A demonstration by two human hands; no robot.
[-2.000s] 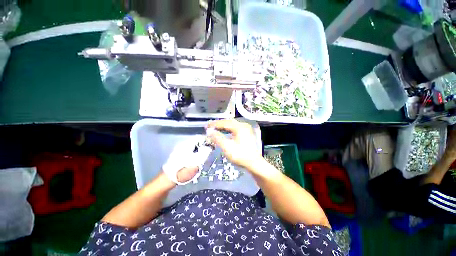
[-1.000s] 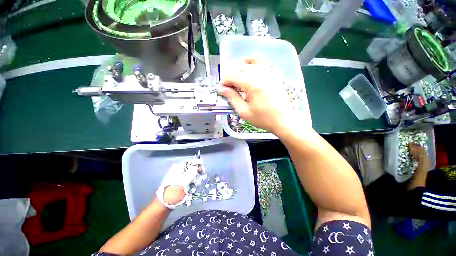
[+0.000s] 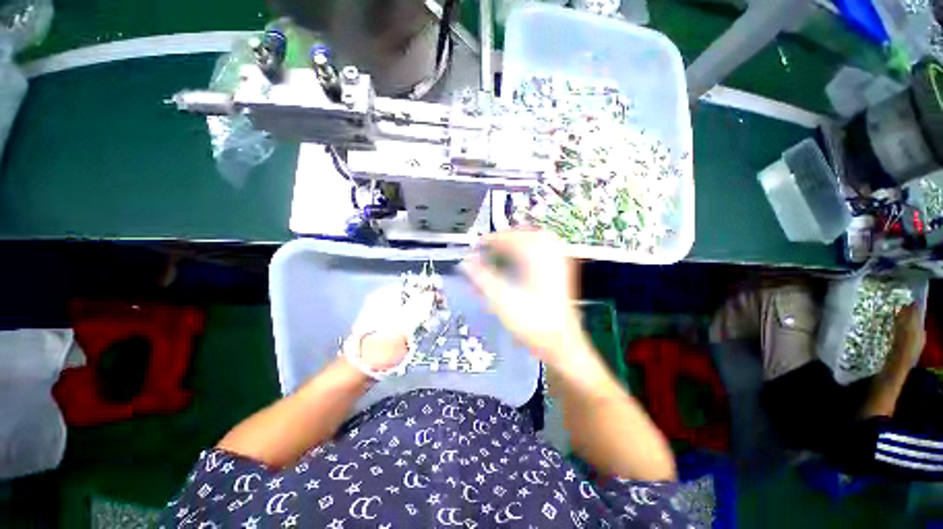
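Note:
My left hand (image 3: 391, 318), in a white glove, holds a bunch of small silvery-white workpieces (image 3: 422, 291) over the lap tray (image 3: 310, 310). More small white workpieces (image 3: 465, 353) with thin stems lie in the tray beside it. My bare right hand (image 3: 522, 284) is blurred over the tray's right rim, to the right of my left hand and apart from it. Whether its fingers hold a piece cannot be made out. The silver assembly head (image 3: 414, 129) stands on the bench above the tray.
A whitish bench bin (image 3: 677, 134) of white and green pieces stands right of the head. A green crate (image 3: 612, 325) is partly hidden behind my right arm. Red stools (image 3: 140, 367) stand below. At right, a neighbour's hand (image 3: 908, 341) is at a parts tub (image 3: 835, 310).
My right hand was at the right end of the assembly head one second ago and is now down over the lap tray's right side. My left hand still holds its pieces. The view has shifted.

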